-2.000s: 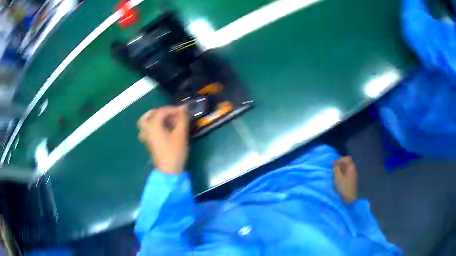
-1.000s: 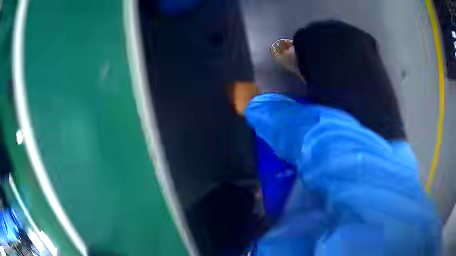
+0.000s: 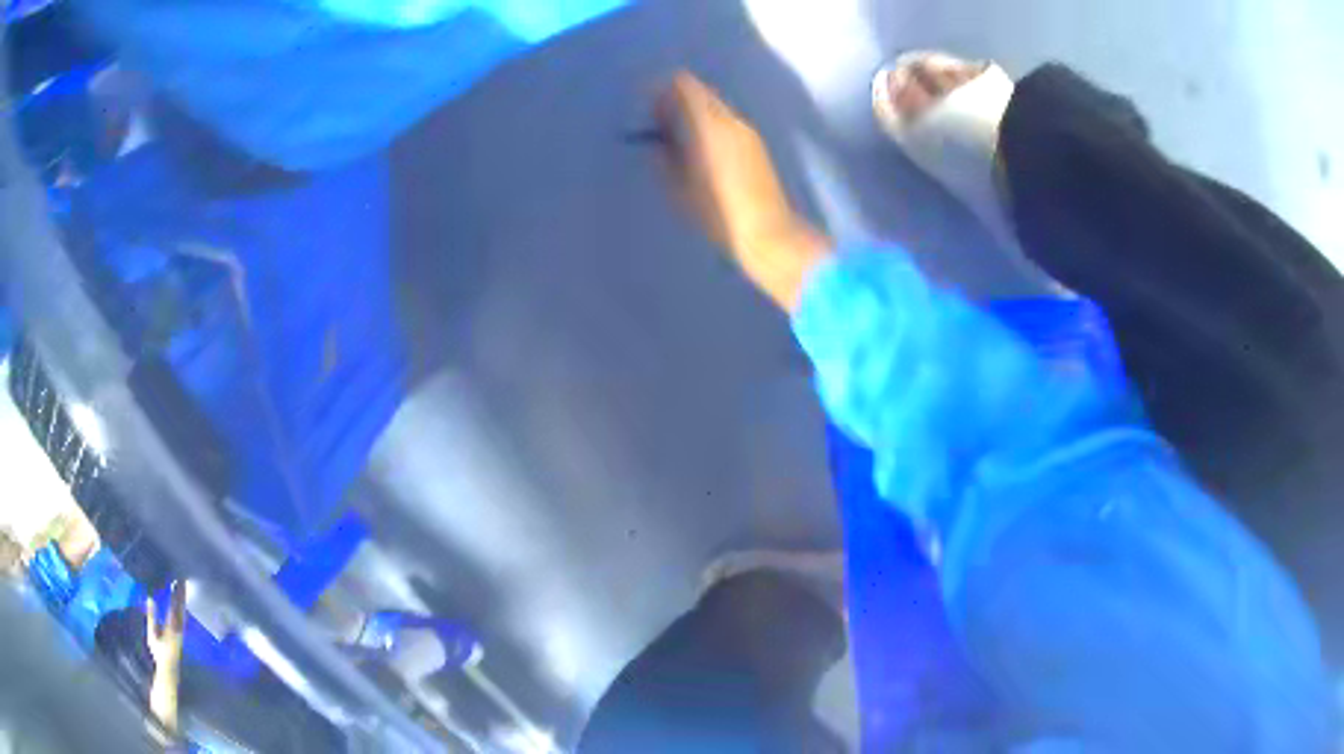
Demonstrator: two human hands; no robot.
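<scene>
My right hand (image 3: 725, 174) is blurred, reaching out low over the grey floor (image 3: 590, 339) from a light blue sleeve. A small dark thing (image 3: 646, 136) shows at its fingertips. I cannot tell if the fingers hold it or if it lies on the floor. My left hand is not in view.
Another person's blue smock (image 3: 324, 74) is at the top left, with a darker blue surface (image 3: 280, 339) below it. A dark trouser leg and light shoe (image 3: 966, 125) are at upper right. A dark rounded shape (image 3: 722, 663) is at the bottom. A person's hand (image 3: 165, 648) shows far left.
The view has swung from the green work surface and black fixture down to the floor. My left hand has left the picture; my right hand now reaches out beside the small dark thing.
</scene>
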